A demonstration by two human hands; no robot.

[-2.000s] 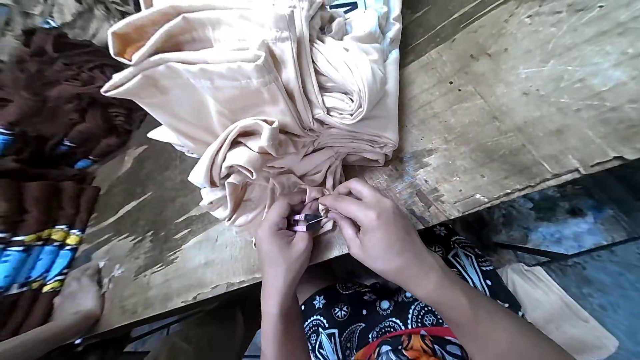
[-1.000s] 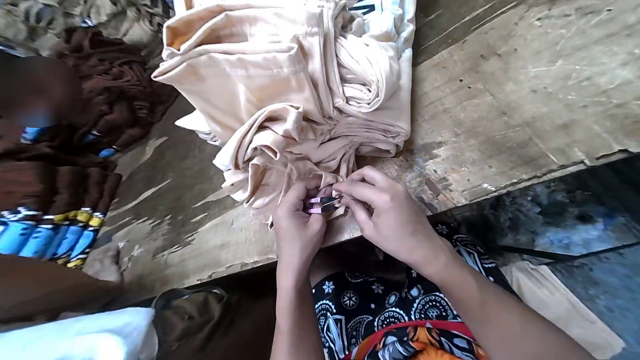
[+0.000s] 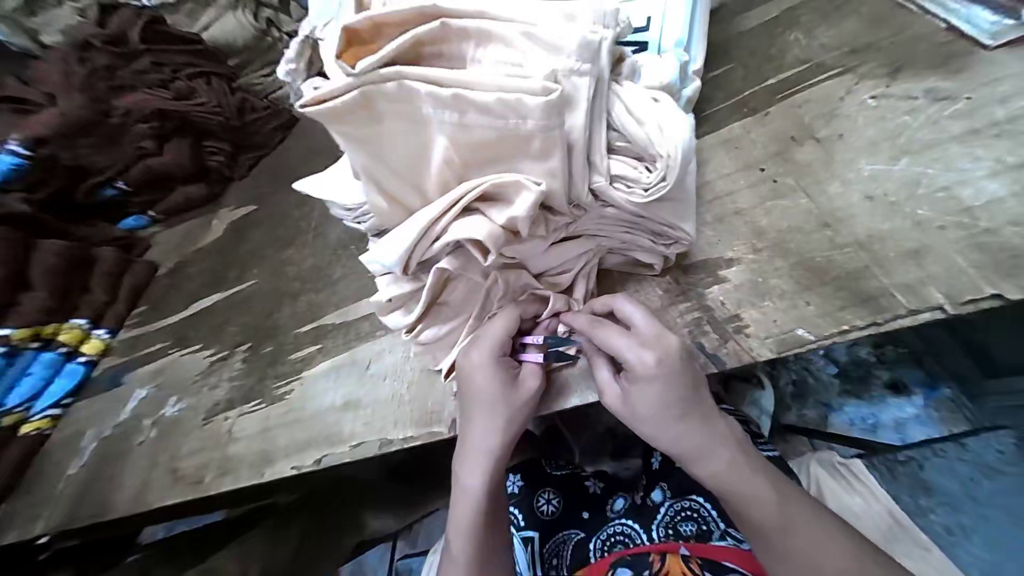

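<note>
My left hand [image 3: 500, 376] holds pink-and-black thread snips [image 3: 546, 350], their two dark tips pointing right, along with an edge of beige fabric. Touching the same edge, my right hand [image 3: 640, 368] pinches the cloth between thumb and fingertips. Both hands are close together at the table's near edge. Above them lies a crumpled part of the beige cloth [image 3: 480, 240], joined to or resting against a thick stack of folded beige garments [image 3: 472, 136]. Fingers partly hide the pinched edge and the handles of the snips.
A worn wooden table [image 3: 840, 200] extends to both sides. At the left lie a dark brown fabric heap [image 3: 160, 104] and brown pieces with blue and yellow parts [image 3: 48, 368]. Beige cloth [image 3: 872, 504] hangs below at the right. A flat item [image 3: 976, 16] sits at the top right corner.
Another person's hand at the lower left, seen two seconds ago, is out of view. My hands stay together at the fabric edge, the snips still in my left hand.
</note>
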